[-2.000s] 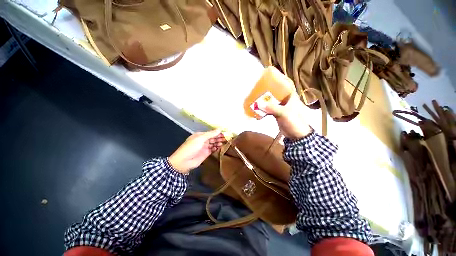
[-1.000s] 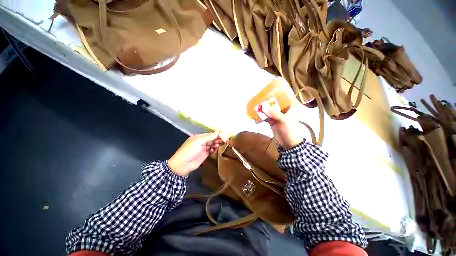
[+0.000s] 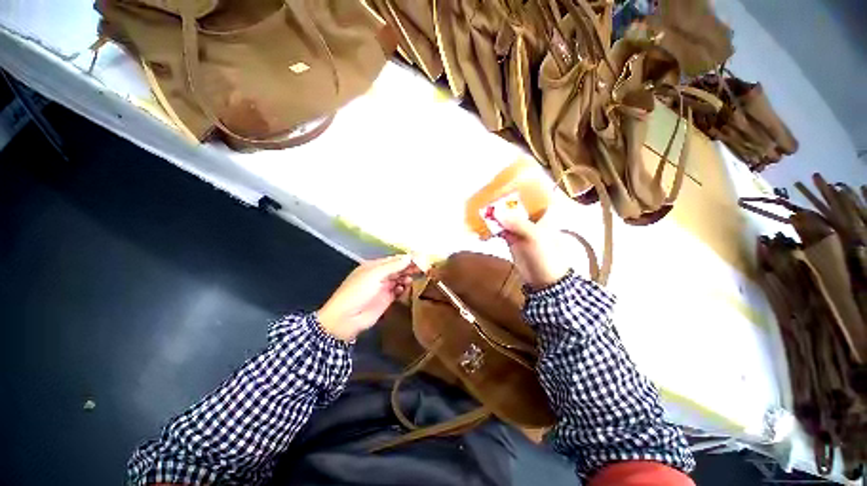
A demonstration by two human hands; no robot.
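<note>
A brown handbag [image 3: 494, 380] leans at the table edge over my lap, its gold zipper [image 3: 454, 302] showing along the opening and a metal clasp [image 3: 472, 357] on its side. My left hand [image 3: 366, 292] pinches the zipper end at the top left of the bag. My right hand [image 3: 530, 245] holds an orange squeeze bottle [image 3: 509, 197] with a white and red label, above the table just beyond the bag. The bottle's nozzle is lost in the glare.
A brown bag [image 3: 257, 71] lies on the white table [image 3: 380, 157] at the upper left. Heaped bags [image 3: 561, 81] lie at the back, beside a tan board [image 3: 703, 195]. More bags [image 3: 822, 313] hang or lie at the right. Dark floor is at left.
My right hand and the bottle have moved slightly down and nearer the bag. My left hand keeps its pinch. At the back right, a brown bag now shows raised above the heap.
</note>
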